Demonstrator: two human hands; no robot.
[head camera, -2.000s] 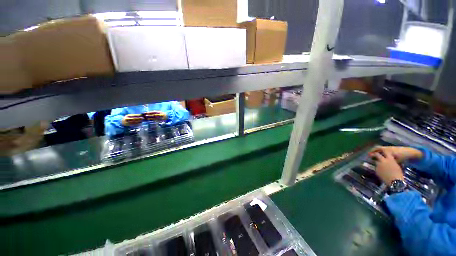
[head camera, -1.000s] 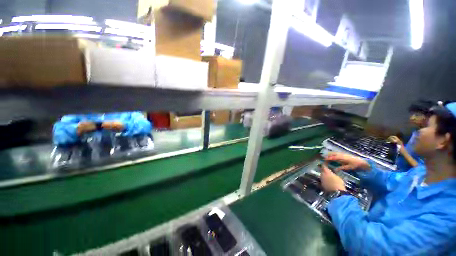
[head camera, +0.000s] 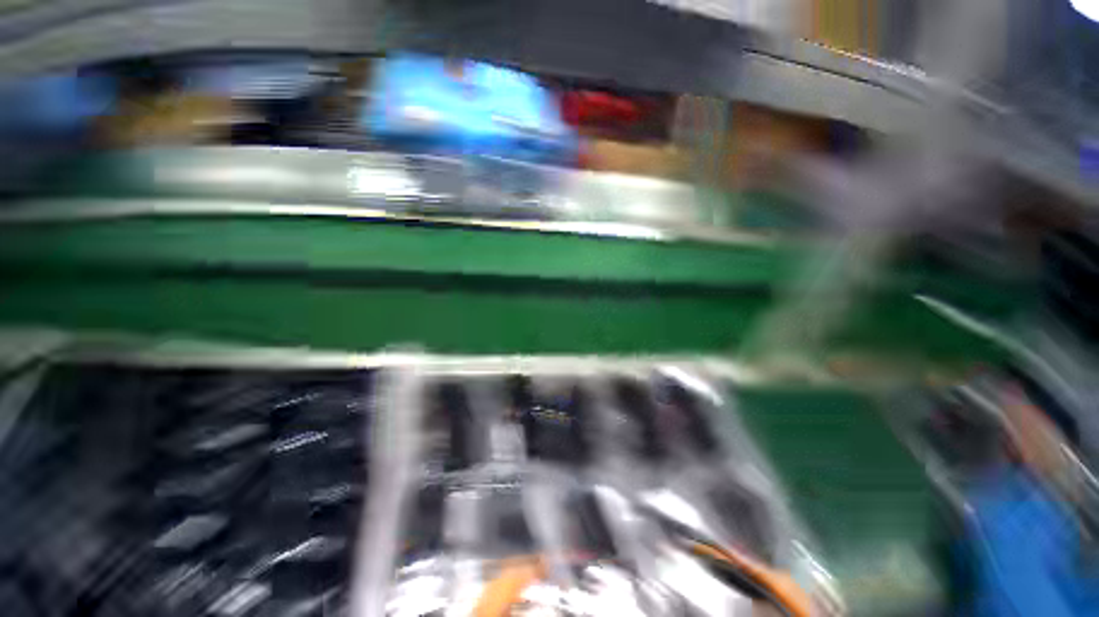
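The view is heavily motion-blurred. The clear blister tray lies directly in front, with dark handsets in its pockets. The dark parts tray sits left of it, filled with many dark shiny pieces. Two orange skin-toned shapes show low over the clear tray, cut off by the bottom edge: my left hand and my right hand. A dark curved shape lies along my right hand. Blur hides the fingers and whether either hand holds anything.
The green conveyor belt runs across behind the trays. A blue-sleeved person is beyond it. Another blue sleeve is at the right edge. A pale post and a grey shelf are blurred above.
The view has swung left and down from the neighbour at the right. The dark tray and my hands have come into the picture; the clear tray is now more fully in view.
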